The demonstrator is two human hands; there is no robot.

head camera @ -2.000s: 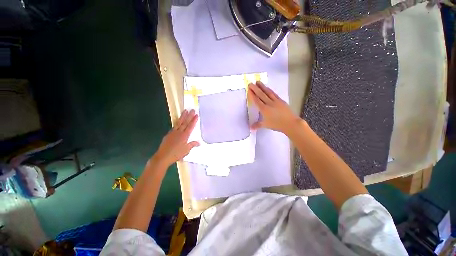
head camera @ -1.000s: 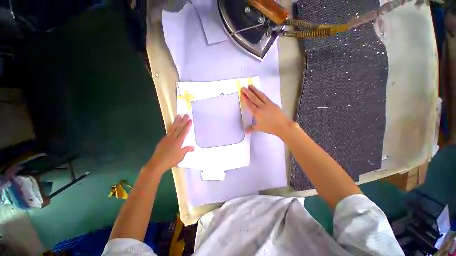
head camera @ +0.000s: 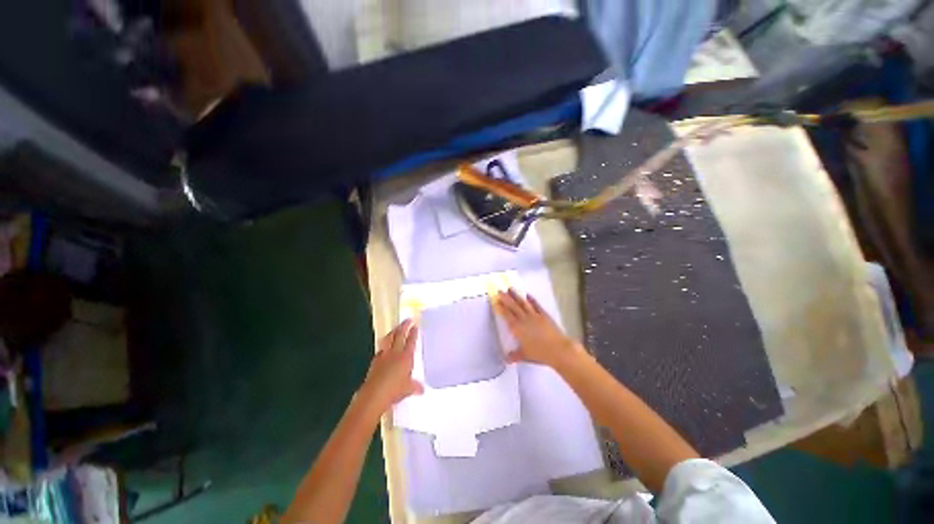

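Note:
The white pocket template [head camera: 461, 409] with a rounded rectangular window lies flat on the long lilac-white paper pattern piece [head camera: 543, 450]. Its small tab points toward me and yellow tape shows at its upper corners. My left hand [head camera: 392, 370] lies flat on the template's left edge. My right hand [head camera: 533, 330] lies on its right side, fingertips by the upper right tape. Neither hand grips anything. The steam iron [head camera: 497, 210] stands on the far part of the paper, partly over a small paper piece [head camera: 451, 222].
A dark speckled fabric panel [head camera: 666, 307] lies right of the paper on the cream pressing table [head camera: 789, 246]. The iron hose [head camera: 655, 169] crosses above the panel. A long black padded shape [head camera: 399, 102] spans the far side. Light blue fabric [head camera: 650, 46] lies beyond.
The view has tilted up and away, showing the black padded shape and blue fabric at the far side. The hands stay in about the same places on the template.

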